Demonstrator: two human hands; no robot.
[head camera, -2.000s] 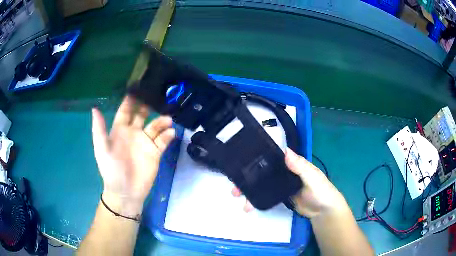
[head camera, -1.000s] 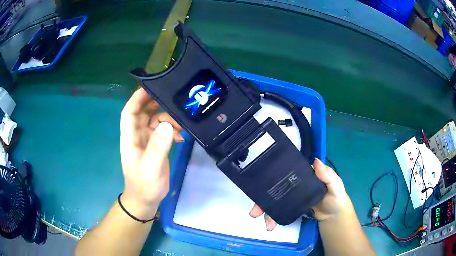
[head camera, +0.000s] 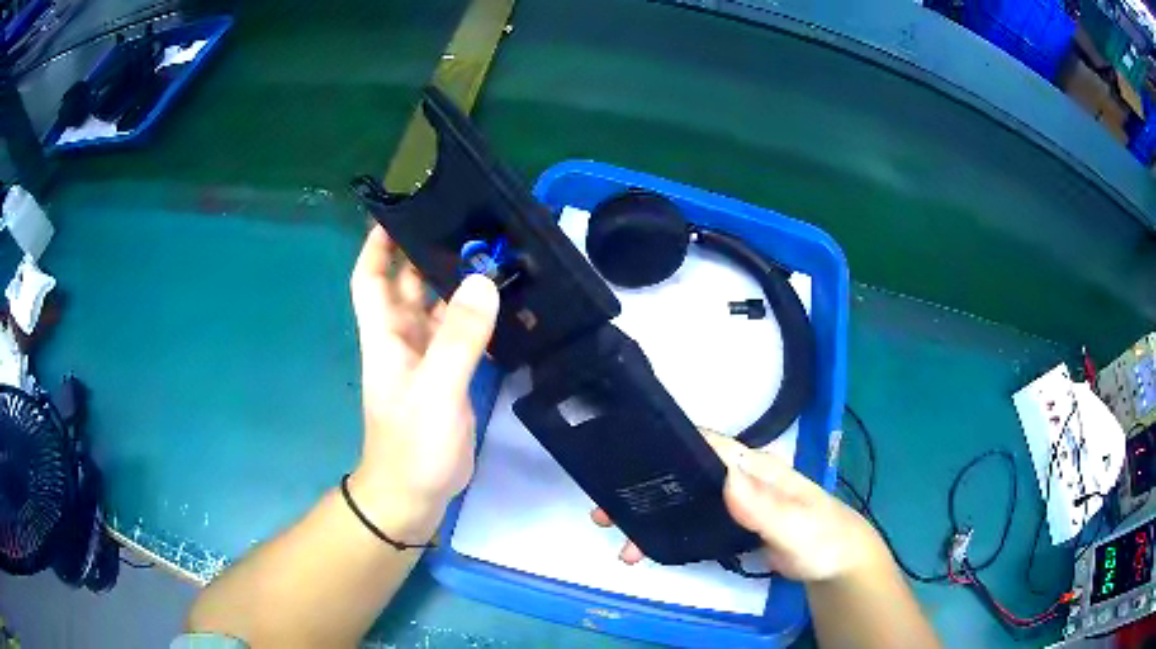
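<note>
The black charging stand (head camera: pixel 634 444) is unfolded and held tilted above the blue tray (head camera: pixel 609 615). My left hand (head camera: pixel 425 368) grips its upper slab, with the thumb on the front beside a lit blue-white display. My right hand (head camera: pixel 792 514) holds the end of the lower slab, fingers partly hidden behind it. A thin black cable runs from near that end; its plug is not clearly seen. The black headphones (head camera: pixel 792 349) lie in the tray on the white liner (head camera: pixel 507 507), one ear cup visible, the rest hidden by the stand. A tiny black adapter (head camera: pixel 747 308) lies on the liner.
A yellow-brown bar (head camera: pixel 475 57) crosses the green belt. Another blue tray (head camera: pixel 190 83) with black items stands at upper left. A black fan (head camera: pixel 32 463) is at left. At right are a power supply (head camera: pixel 1116 571) with red and green digits, a white power strip (head camera: pixel 1071 444) and looped cables.
The stand has turned more edge-on and its slabs are less flat to the camera. My left thumb has moved onto the slab's front near the display. More of the headphones shows.
</note>
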